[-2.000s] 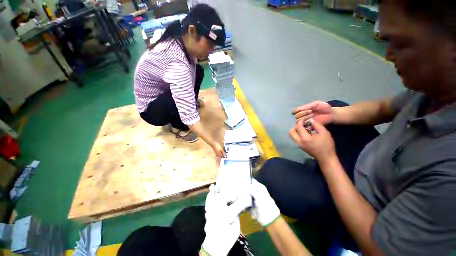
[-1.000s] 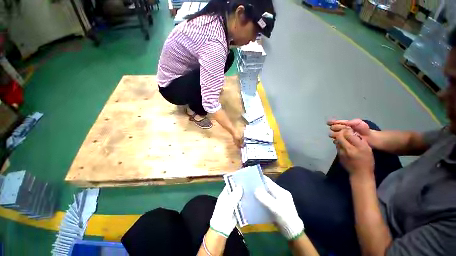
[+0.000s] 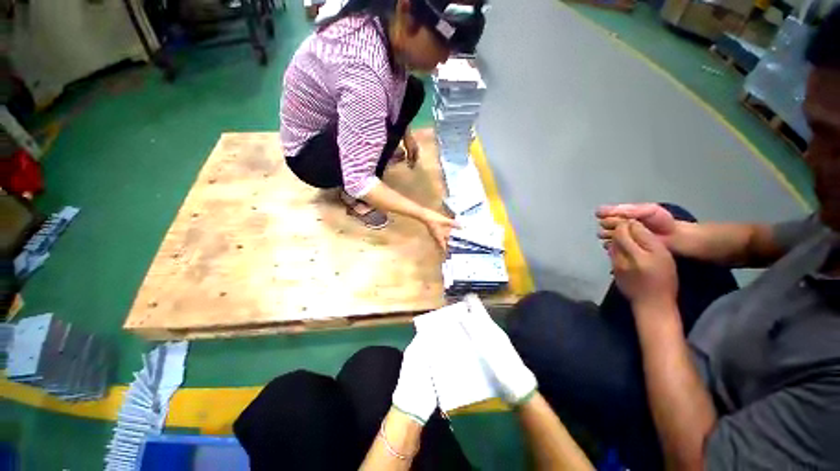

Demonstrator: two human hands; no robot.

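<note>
A pale, flat sheet-metal part (image 3: 453, 342) is held above my knees, between my two gloved hands. My left hand (image 3: 416, 375), in a white knitted glove, grips its left side. My right hand (image 3: 497, 357), also in a white glove, lies over its right side with the fingers near the top edge. Glare hides the part's details and the exact finger contact. Just beyond, a low stack of parts (image 3: 477, 272) sits at the pallet's front right corner.
A person in a striped shirt squats on the plywood-topped pallet (image 3: 276, 267), one hand at the low stack. A tall stack (image 3: 456, 110) stands behind. A person in grey sits at right. Leaning parts (image 3: 143, 409) and a blue bin (image 3: 189, 453) are at lower left.
The part has changed from upright ahead of me to lying between both hands, and my right hand has moved up over it. The squatting person's hand has moved slightly back along the stacks.
</note>
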